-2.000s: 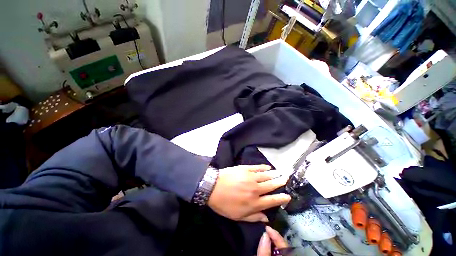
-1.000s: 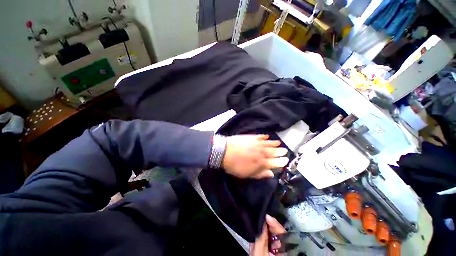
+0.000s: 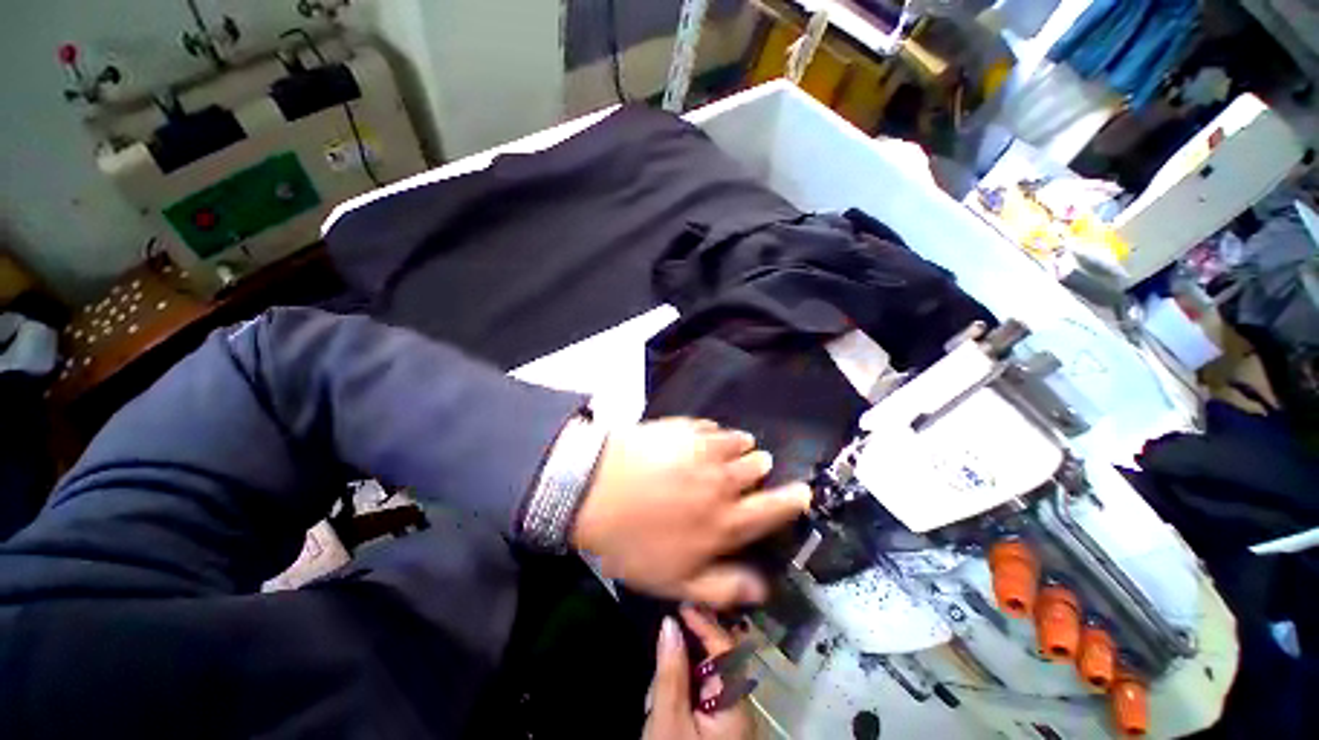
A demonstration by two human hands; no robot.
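Black cloth (image 3: 752, 376) lies behind and left of the needle area of the white overlock machine head (image 3: 955, 455). Its bunched part rests further back. My left hand (image 3: 680, 513), a little blurred, is bent at the cloth's near edge, left of the presser foot (image 3: 832, 492); whether its fingertips grip anything is hidden. My right hand (image 3: 697, 691), cut off by the bottom edge, is just below it. It holds small dark snips (image 3: 735, 668) with reddish handle parts, their tip beside my left thumb.
Orange tension knobs (image 3: 1059, 622) stand at the machine's lower right. A raised white trough rim (image 3: 854, 166) bounds the cloth behind. A large dark panel (image 3: 535, 231) lies at the back left. A dark garment heap (image 3: 1244, 492) is at right.
My left hand has moved down and left, close to my right hand. My right hand has moved left with the snips. Cloth that hung in front of the needle now lies mostly behind it.
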